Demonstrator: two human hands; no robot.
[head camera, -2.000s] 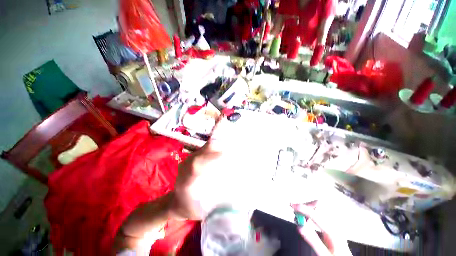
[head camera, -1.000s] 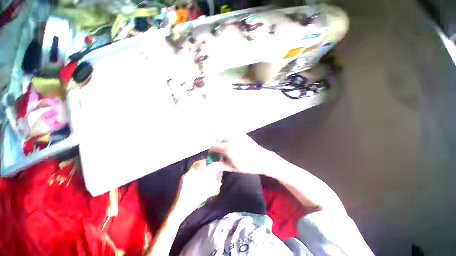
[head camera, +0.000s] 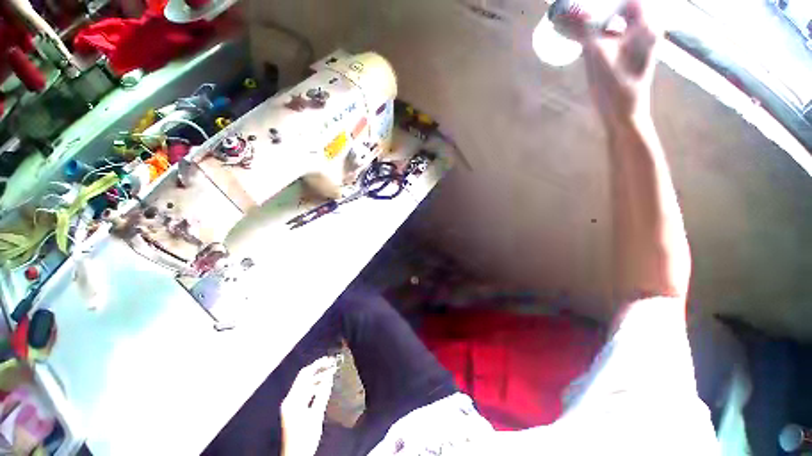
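My right hand (head camera: 626, 58) is raised at the upper right, its fingers beside a dark, reddish round thing (head camera: 568, 16) above a white disc (head camera: 557, 44). Blur and glare hide whether the fingers grip anything. My left hand (head camera: 305, 399) is low over my lap, below the table's front edge, fingers partly curled; I cannot tell if it holds something. The cream-white sewing machine (head camera: 267, 147) stands on the white table (head camera: 151, 356). No cloth shows under its needle area.
Black-handled scissors (head camera: 378, 181) lie under the machine arm, with slim dark snips (head camera: 313, 214) beside them. Yellow-green strips (head camera: 67, 209) and small coloured spools lie behind the table. A tray with pink scraps (head camera: 27, 419) is at lower left. Red cloth (head camera: 499, 356) lies beside my lap.
My hands were together over my lap around a small green thing. My right hand has moved up and right, away from my left. The view has swung right; the green thing no longer shows.
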